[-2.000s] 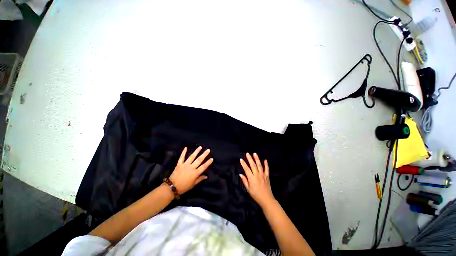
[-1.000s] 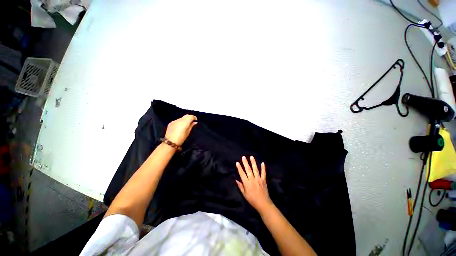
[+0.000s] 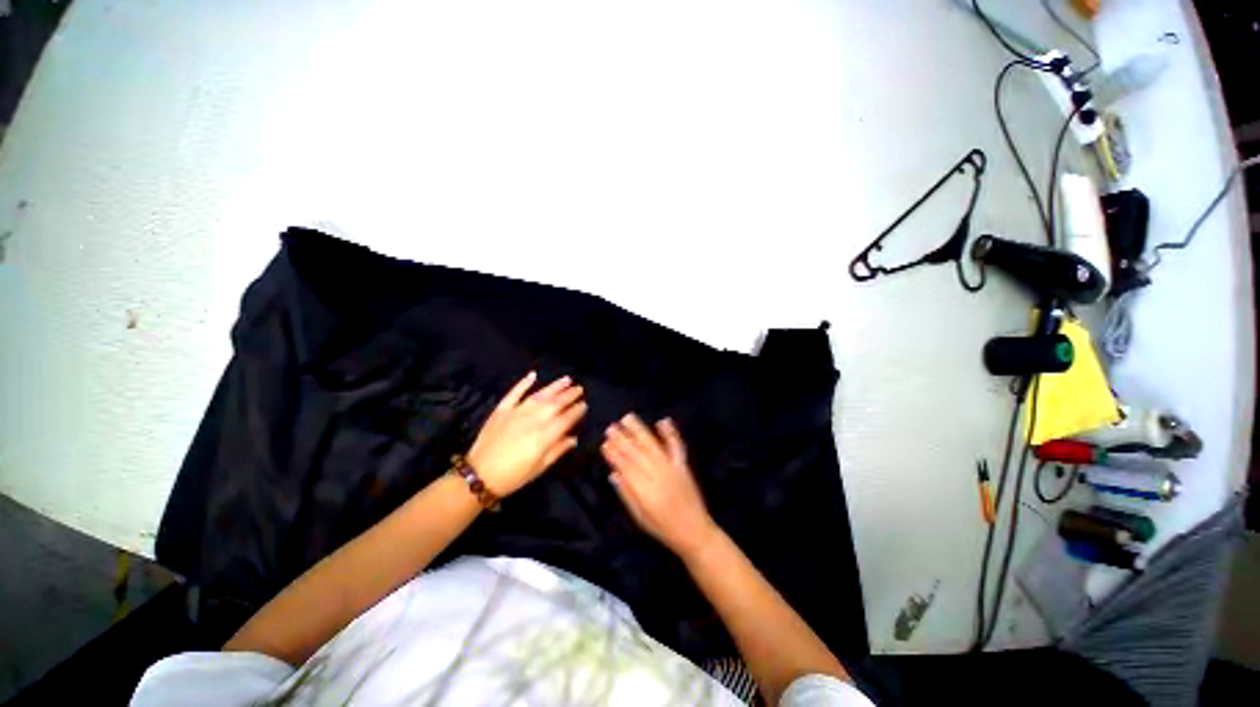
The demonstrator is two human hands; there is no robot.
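The black coat [image 3: 373, 359] lies spread on the white worktable, its near part hidden by my body and arms. A small squared piece of it stands out at the upper right corner. My left hand [image 3: 528, 435], with a beaded bracelet at the wrist, rests on the middle of the coat, fingers slightly apart and pointing away. My right hand [image 3: 655, 477] is just to its right over the coat, a little blurred, with fingers partly spread. Neither hand shows a grip on the cloth.
A black hanger [image 3: 923, 221] lies right of the coat on the table [image 3: 580, 138]. Further right are a black dryer [image 3: 1039, 268], a black thread cone [image 3: 1028, 355], yellow paper or cloth [image 3: 1075, 394], orange snips [image 3: 985, 492], cables and a socket strip [image 3: 1071, 94]. Grey striped cloth [image 3: 1175, 608] is at lower right.
My left hand has left the coat's upper edge, where it was closed, and lies open nearer the middle. My right hand has shifted left towards it. The view has turned to the right.
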